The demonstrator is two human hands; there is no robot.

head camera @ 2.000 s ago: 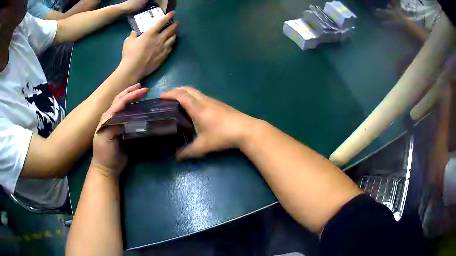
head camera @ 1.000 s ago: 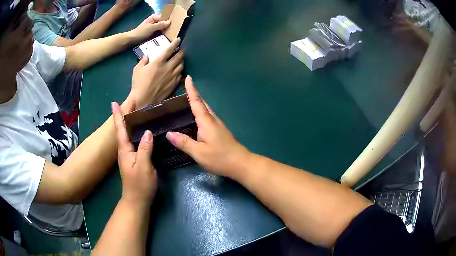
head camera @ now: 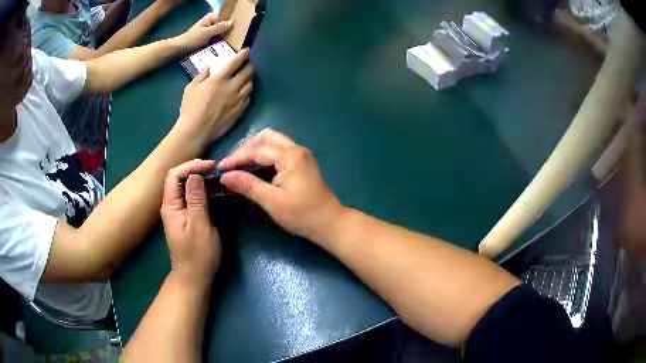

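Note:
A small black product box is between my two hands, above the dark green table. Its top edge faces me, and the brown inside of its lid does not show. My left hand holds the box's left side, thumb and fingers at the upper left corner. My right hand pinches the upper edge near the middle, thumb and fingertips close together. My hands hide much of the box, and its dark front is hard to make out.
At left a seated person's hand lies by a box with a white card and open brown lid. Bundled white card stacks lie at the far right. A pale round pole crosses the right side. A metal rack is below it.
The box was open with its brown inside showing; now that inside is out of sight. My right fingers have moved in from the right side to the top edge.

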